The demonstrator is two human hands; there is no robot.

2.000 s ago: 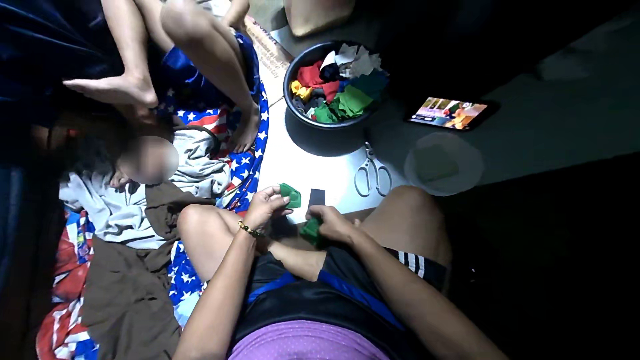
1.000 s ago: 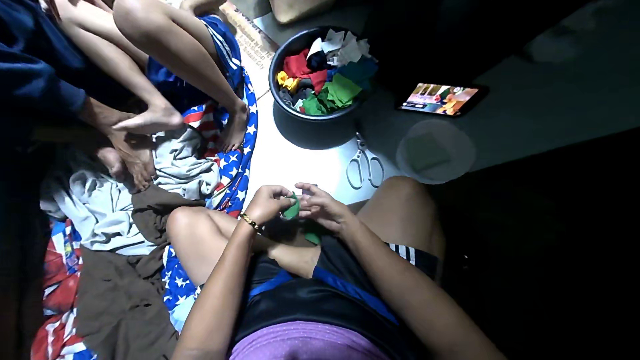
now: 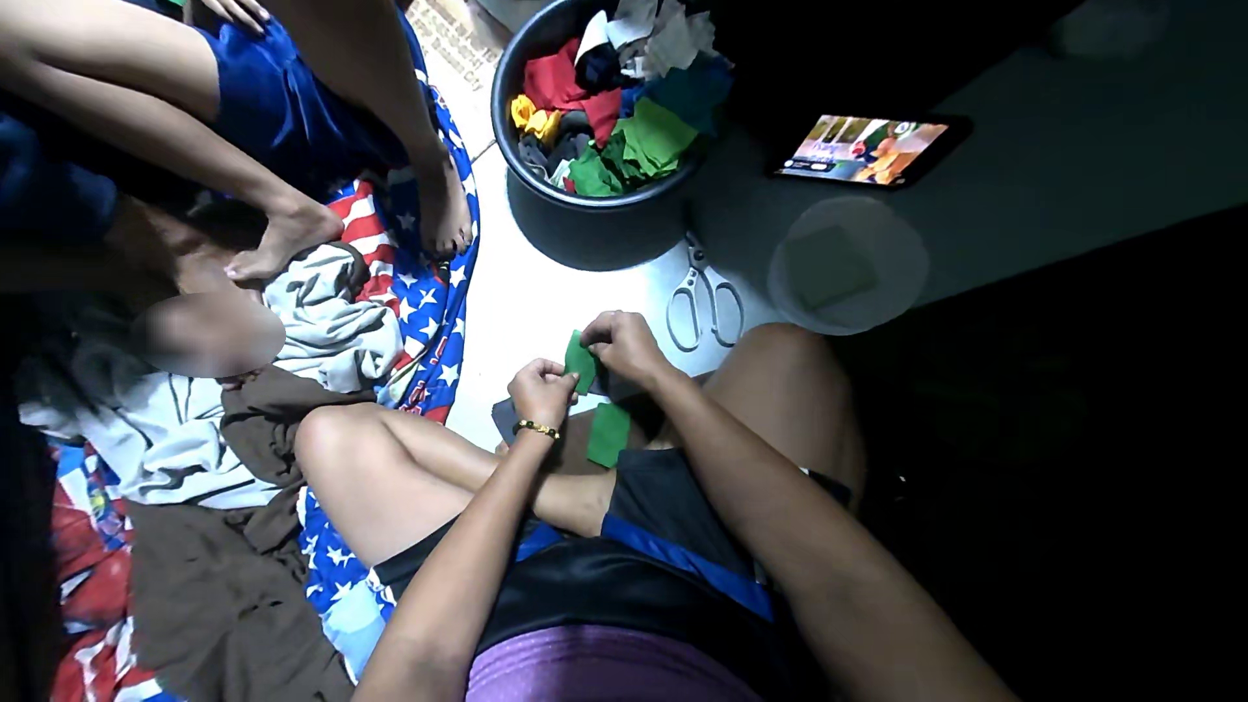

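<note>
Between my two hands a small green fabric piece (image 3: 580,362) is stretched. My left hand (image 3: 544,392), with a beaded bracelet at the wrist, pinches its lower edge, and my right hand (image 3: 624,346) pinches its upper right. Just below lies another green fabric piece (image 3: 608,435) by my crossed legs. A dark grey piece (image 3: 505,419) shows beside my left hand. Scissors with pale handles (image 3: 694,302) lie on the floor to the right of my right hand. Beyond them stands a round dark basin (image 3: 502,117) holding red, green, yellow, white and grey fabric scraps (image 3: 658,136).
A lit phone (image 3: 871,149) lies at the right, above a translucent round lid or plate (image 3: 902,278) with a squarish piece on it. To the left, another person's bare legs (image 3: 166,127) rest near a star-patterned cloth (image 3: 429,322), grey-white cloth (image 3: 175,439) and brown cloth (image 3: 214,604).
My hands have drawn a little apart, with the green piece now flat between them. The other person's feet and legs at the left have shifted.
</note>
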